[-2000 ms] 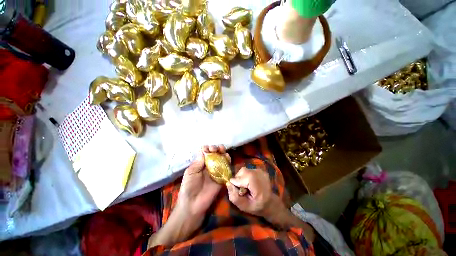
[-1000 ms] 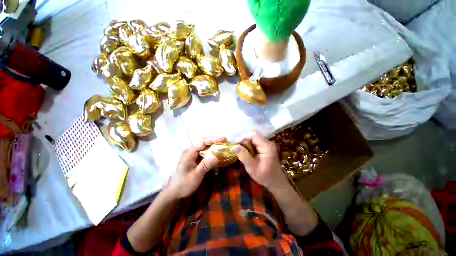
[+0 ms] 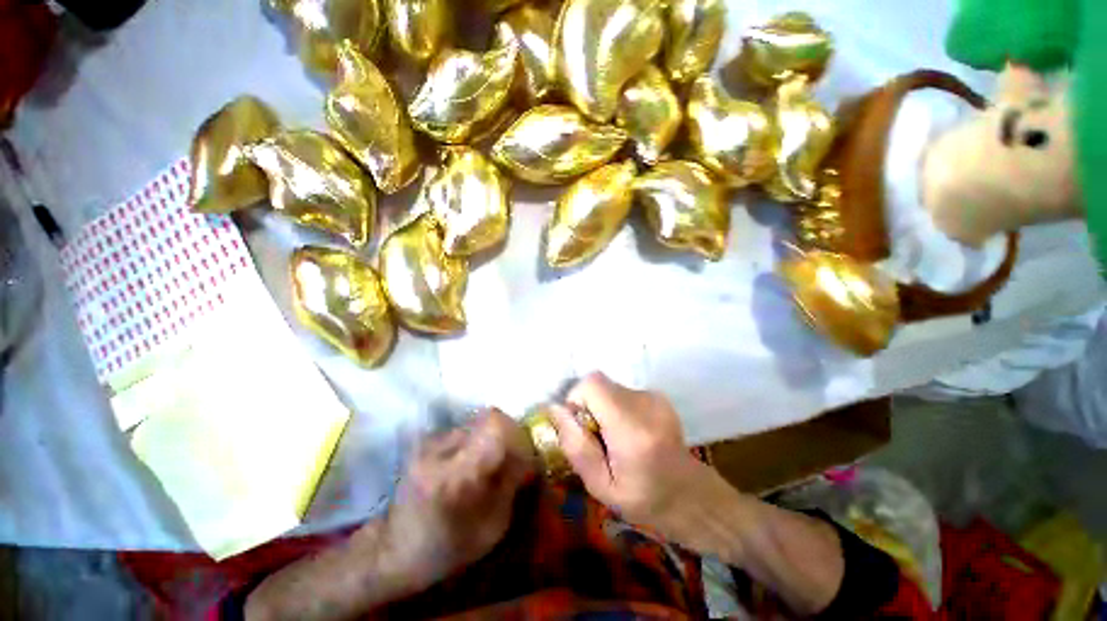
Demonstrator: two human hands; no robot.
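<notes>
A stuffed gold ingot (image 3: 549,444) is between my hands at the table's front edge, mostly covered by fingers. My right hand (image 3: 631,446) grips its right side with thumb and fingers. My left hand (image 3: 467,485) is a blurred fist at its left end; its fingertips are hidden, but it appears to hold that end. No needle or thread can be made out. A loose pile of gold ingots (image 3: 467,200) lies on the white table (image 3: 534,322) beyond my hands.
The plush potted figure (image 3: 856,182) stands at the right, with a gold piece (image 3: 841,300) at its pot. The patterned sheet (image 3: 164,273) and yellow paper (image 3: 243,443) lie left. The cardboard box (image 3: 801,451) is below the table edge at right.
The view has come closer to the table, so the pile and plush figure look larger. My left hand has closed into a fist, and less of the ingot shows between my hands.
</notes>
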